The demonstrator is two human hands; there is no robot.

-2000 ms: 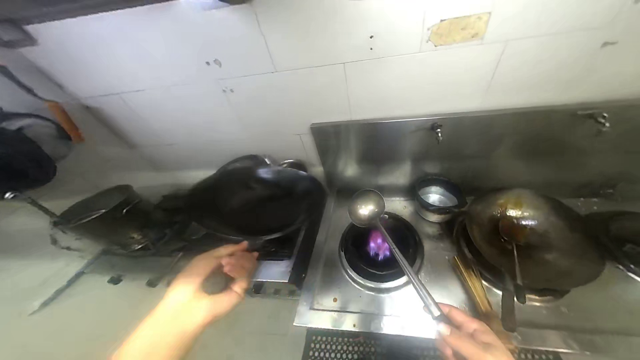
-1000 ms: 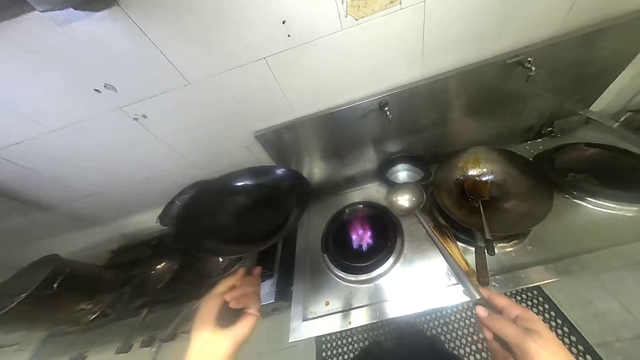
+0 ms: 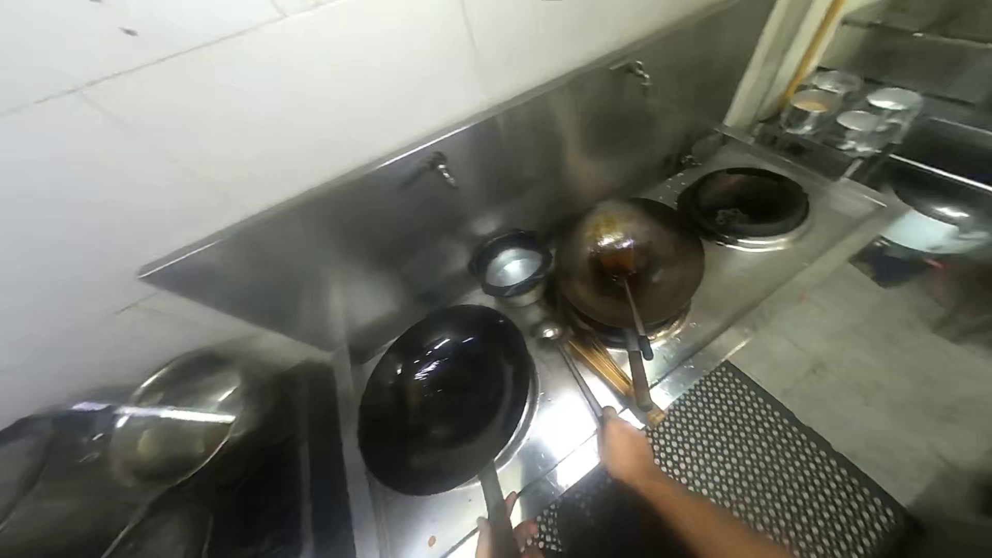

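My left hand (image 3: 508, 535), at the bottom edge, is closed round the handle of a black wok (image 3: 446, 399). The wok sits over the near burner and hides its flame. My right hand (image 3: 626, 448) grips the handle of a metal ladle (image 3: 577, 376), whose bowl lies on the steel stove top beside the bamboo sticks (image 3: 601, 364). Behind the ladle stands a dark-rimmed pot (image 3: 511, 265) with a pale, shiny inside. A second, browned wok (image 3: 659, 240) rests on the middle burner with a spatula (image 3: 634, 306) in it.
A steel backsplash (image 3: 310, 256) with taps (image 3: 443, 169) runs behind the stove. Another dark pan (image 3: 744, 203) sits on the far burner. Glass jars (image 3: 859, 130) stand at the upper right. A perforated mat (image 3: 759, 457) lies on the floor, and a blurred metal bowl (image 3: 182, 418) is at left.
The black wok has moved right, from beside the lit burner to over it, with my left hand on its handle. The ladle bowl has come down beside the sticks. The view has swung right.
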